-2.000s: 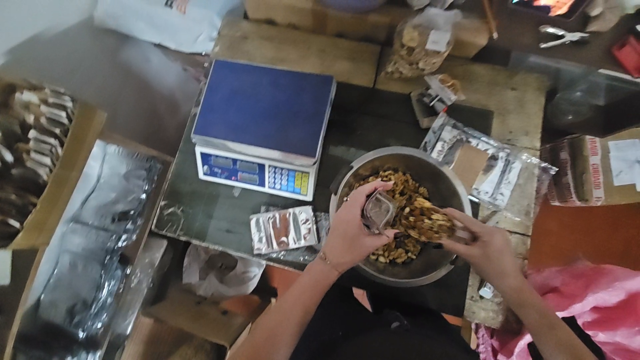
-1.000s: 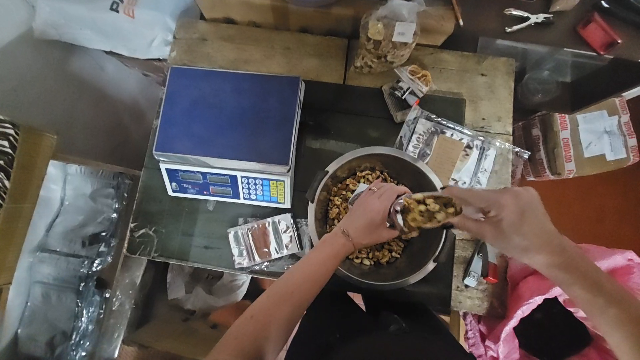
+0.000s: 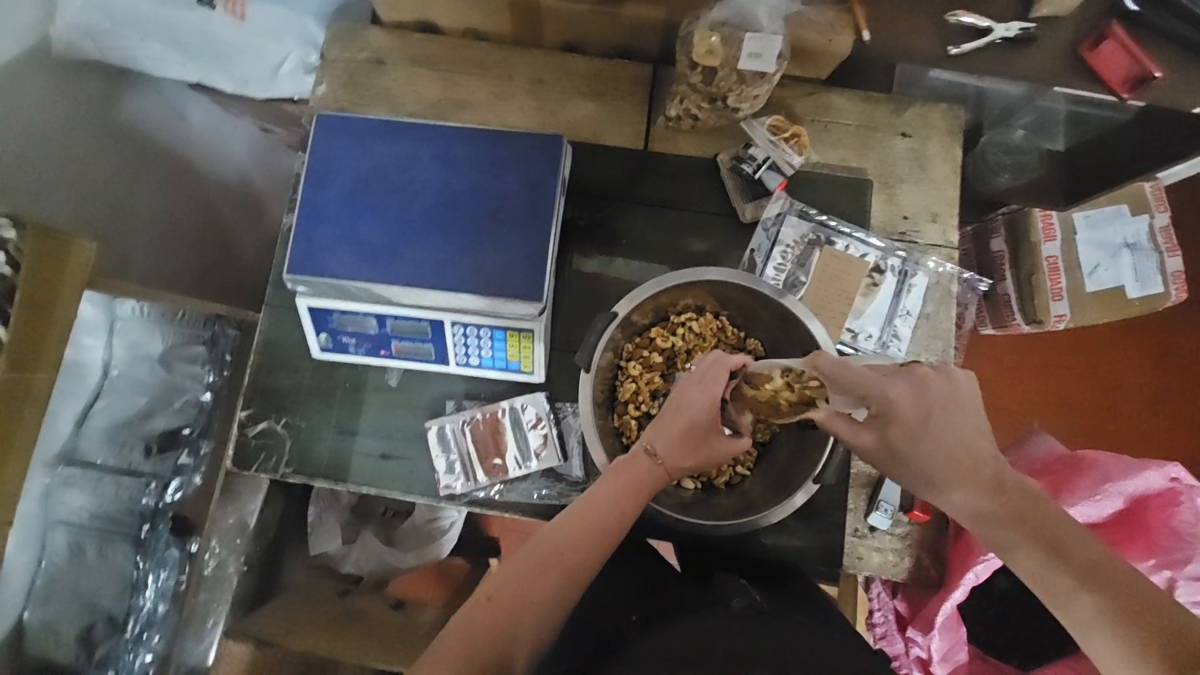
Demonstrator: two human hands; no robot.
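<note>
A steel bowl (image 3: 600,398) of mixed nuts (image 3: 652,361) stands on the dark board. Over it, my right hand (image 3: 905,422) grips a translucent plastic scoop or bag of nuts (image 3: 783,389); which of the two cannot be told. My left hand (image 3: 698,412) curls its fingers around a small open pouch, mostly hidden, at the left end of those nuts. Left of the bowl is a blue-topped digital scale (image 3: 427,211) with nothing on its platform. Flat silver packets (image 3: 492,442) lie below the scale, near my left forearm.
Behind the bowl are a clear bag of nuts (image 3: 722,70) and a silver pouch (image 3: 886,291). A taped carton (image 3: 1078,262) and pink plastic sheeting (image 3: 1106,497) are at the right. Metal pliers (image 3: 989,31) lie at the top right, large silver bags (image 3: 112,487) at the left.
The small opening seen in my left hand two seconds ago is now mostly hidden by its fingers and the nuts. My right hand has come level beside it, its nut-filled holder against my left fingers.
</note>
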